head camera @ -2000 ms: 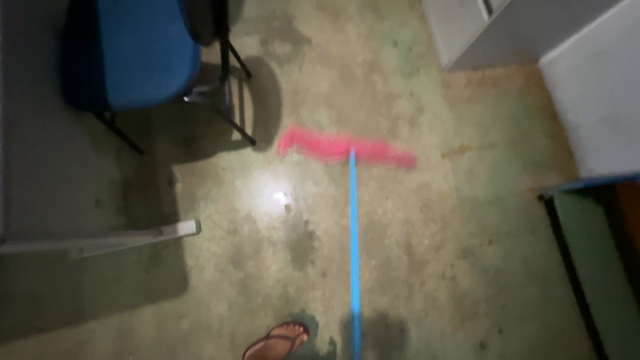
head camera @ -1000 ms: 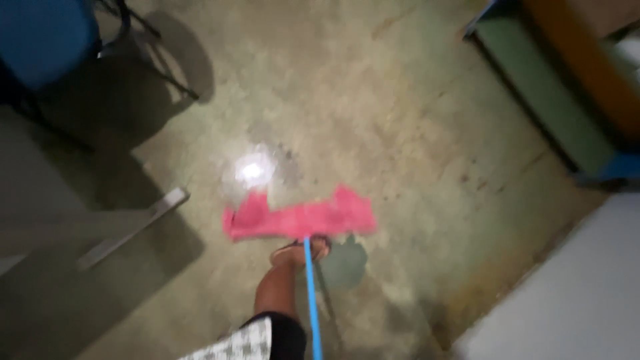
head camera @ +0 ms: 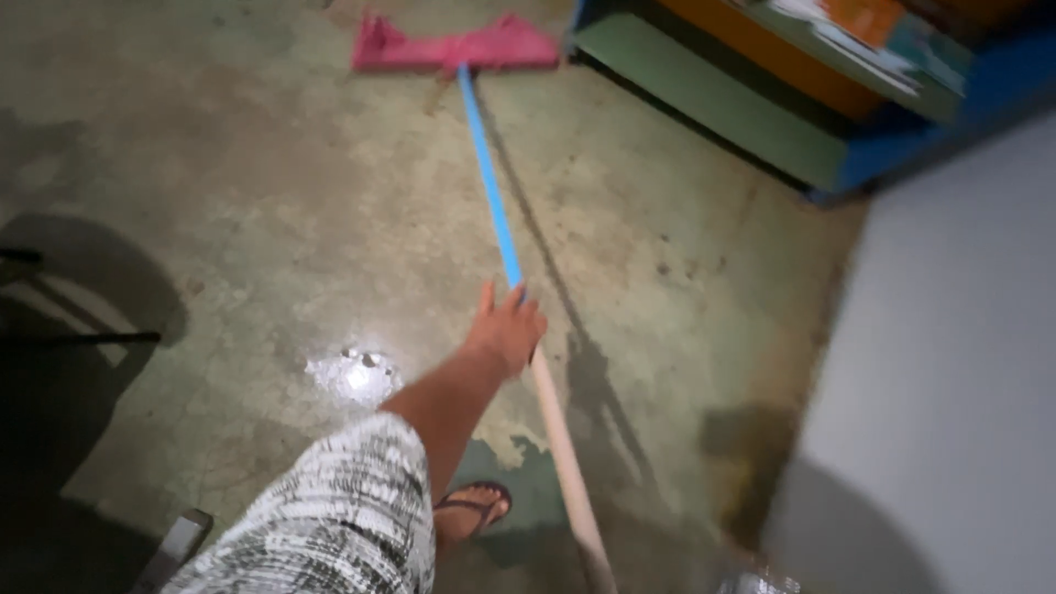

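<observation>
My left hand [head camera: 507, 332] reaches in from the lower left and is around the pole [head camera: 557, 437] of a floor squeegee or mop, where its blue part meets its pale part. Some of the fingers are spread, and the hand is slightly blurred. At the far end of the pole, a pink cloth [head camera: 458, 51] covers the head, which lies on the concrete floor [head camera: 297, 239] at the top of the view. The lower end of the pole runs out of view at the bottom. My right hand is not in view.
A blue and green shelf unit [head camera: 718, 107] holding papers stands at the upper right, with the cloth close to its corner. A pale panel [head camera: 924, 355] borders the right. Thin dark chair legs [head camera: 91, 338] are at the left. My sandaled foot [head camera: 478, 507] is below the hand.
The pink cloth was beside my foot a second ago and is now well away from it, near the shelf unit. My left hand has come into view on the pole. The view has shifted.
</observation>
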